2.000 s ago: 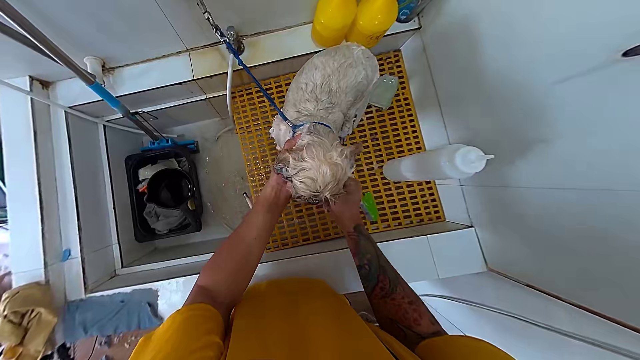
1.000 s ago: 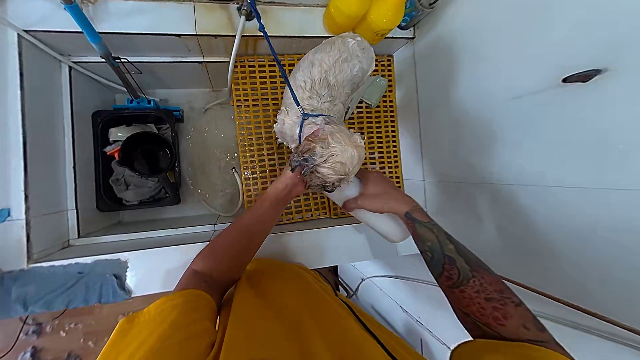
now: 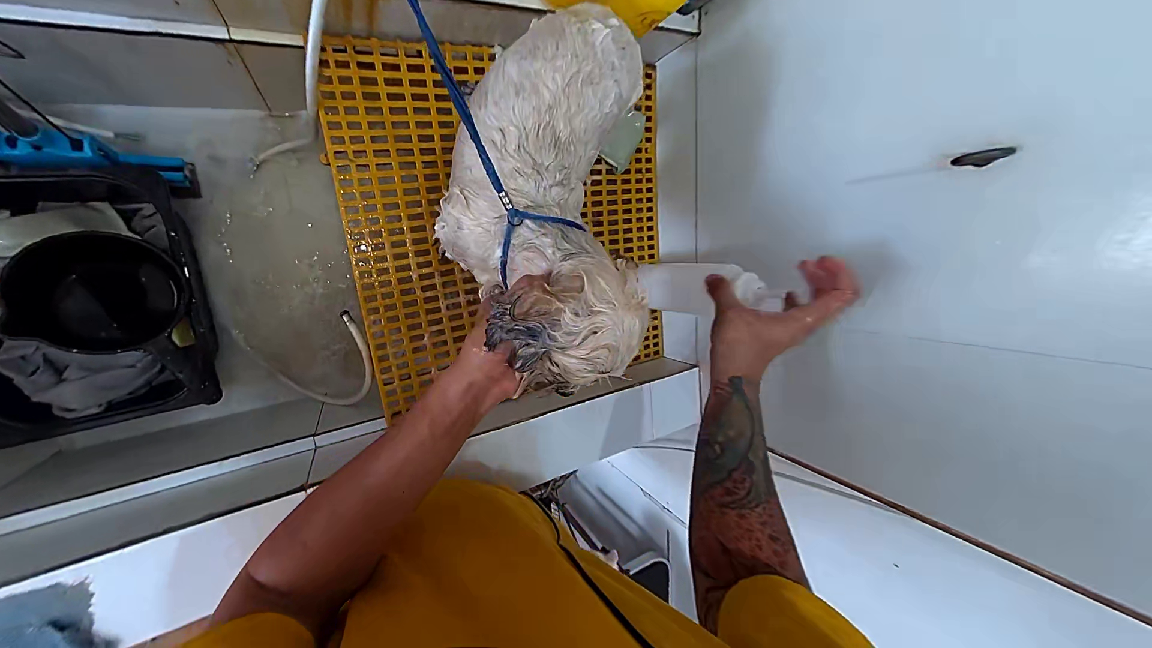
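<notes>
A wet, light-coated dog (image 3: 549, 117) stands on a yellow plastic grate, with a blue cord leash (image 3: 468, 121) looped around its neck and chest. My left hand (image 3: 495, 346) holds the side of the dog's head, partly hidden by darker ear fur. Right of the head, a white translucent squeeze bottle (image 3: 679, 288) stands by the wall, its nozzle pointing right. My right hand (image 3: 774, 315) is beside the bottle's cap with fingers spread, not closed around it. Behind the dog lies a pale green object (image 3: 623, 142), perhaps a soap bar or sponge.
The yellow grate (image 3: 387, 225) covers the right part of a tiled basin. At left are a black crate (image 3: 202, 360) holding a black bowl (image 3: 90, 290) and cloths, and a blue-headed tool (image 3: 90, 153). A white hose (image 3: 358, 346) lies between. The white wall (image 3: 945, 270) bounds the right side.
One second ago my right hand held the bottle near the dog's chin; now the bottle is by the wall and the hand is open beside its cap. My left hand remains at the head. The view is closer.
</notes>
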